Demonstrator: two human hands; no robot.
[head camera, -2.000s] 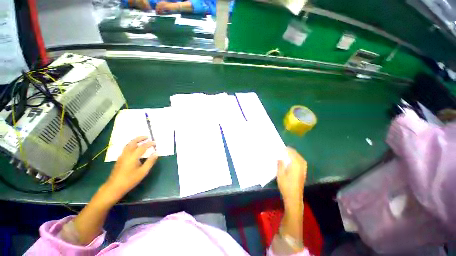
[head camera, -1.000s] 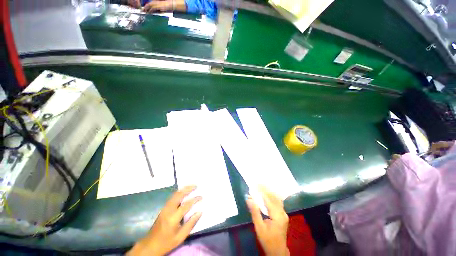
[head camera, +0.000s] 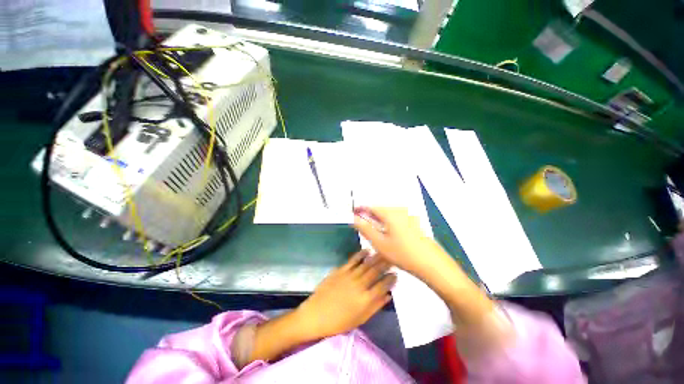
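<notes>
White paper strips (head camera: 480, 217) lie overlapping on the green bench. A wider white paper sheet (head camera: 289, 184) lies left of them, with a blue-capped pen (head camera: 317, 178) on it. My left hand (head camera: 349, 292) rests low on the near part of the left strips, fingers spread a little, palm down. My right hand (head camera: 390, 232) is crossed over to the left strips, above my left hand, with thumb and fingers close together near the sheet's right edge. Whether it pinches a paper edge is hidden.
A cream metal box (head camera: 225, 142) with black and yellow cables stands at the left. A yellow tape roll (head camera: 547, 189) lies right of the strips. A metal rail (head camera: 390, 60) runs behind. Red plastic (head camera: 452, 364) shows below the bench edge. A pink-clothed person (head camera: 619, 319) is at the right.
The view has turned left. My right hand has moved from the right strips across to the left strips. The left strips' near end now angles right; the pen still lies on the sheet.
</notes>
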